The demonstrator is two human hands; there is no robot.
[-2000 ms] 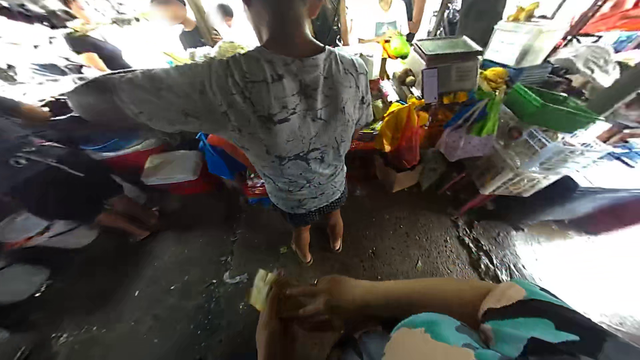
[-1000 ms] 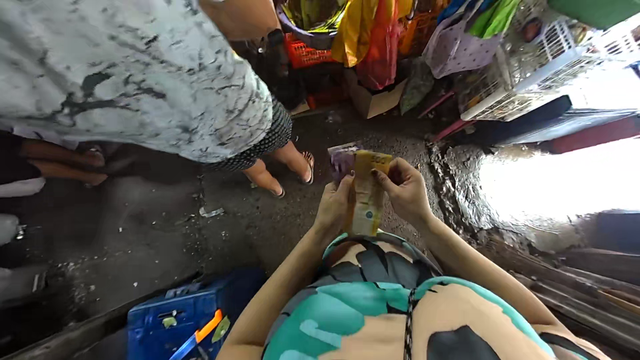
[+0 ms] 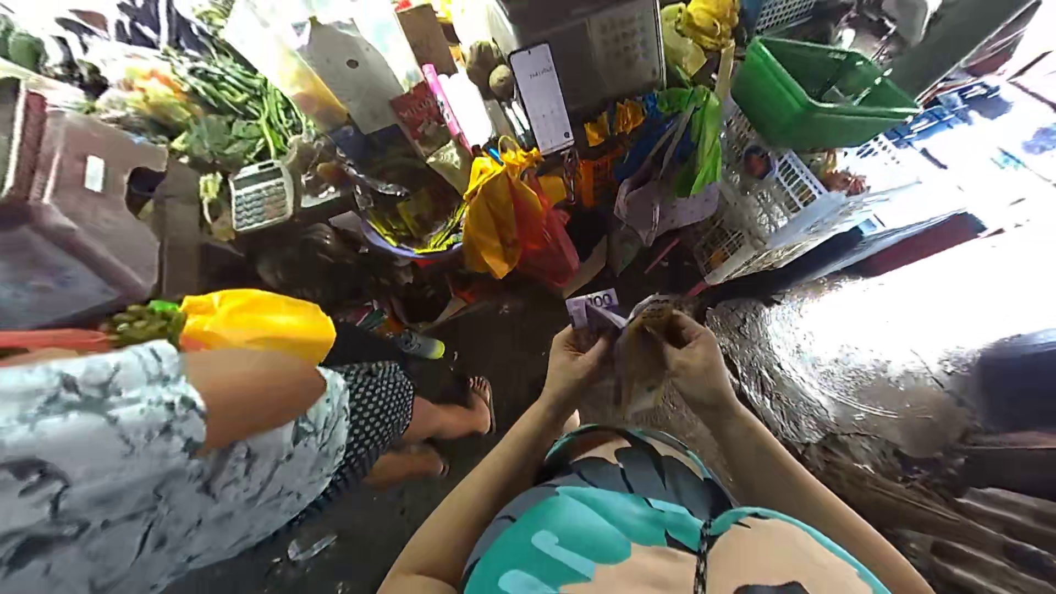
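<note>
My left hand [image 3: 573,363] grips a purple banknote [image 3: 592,305] marked 100, which sticks up above the fingers. Close beside it, my right hand [image 3: 693,359] pinches yellowish-brown banknotes [image 3: 640,363] that hang down between the two hands. The notes partly overlap, so their number cannot be told. Both hands are held in front of my patterned teal shirt, over the dark wet ground.
A person in a grey marbled shirt [image 3: 165,470] stands at the left. Ahead are a calculator [image 3: 261,195], a smartphone [image 3: 541,99], yellow and red plastic bags [image 3: 495,214], green beans [image 3: 264,103], a green plastic basin [image 3: 817,95] and white plastic crates [image 3: 767,206].
The view has tilted up since one second ago, bringing the stall into sight. My hands still hold the notes, which are now more spread. The other person's arm now reaches across beside a yellow bag.
</note>
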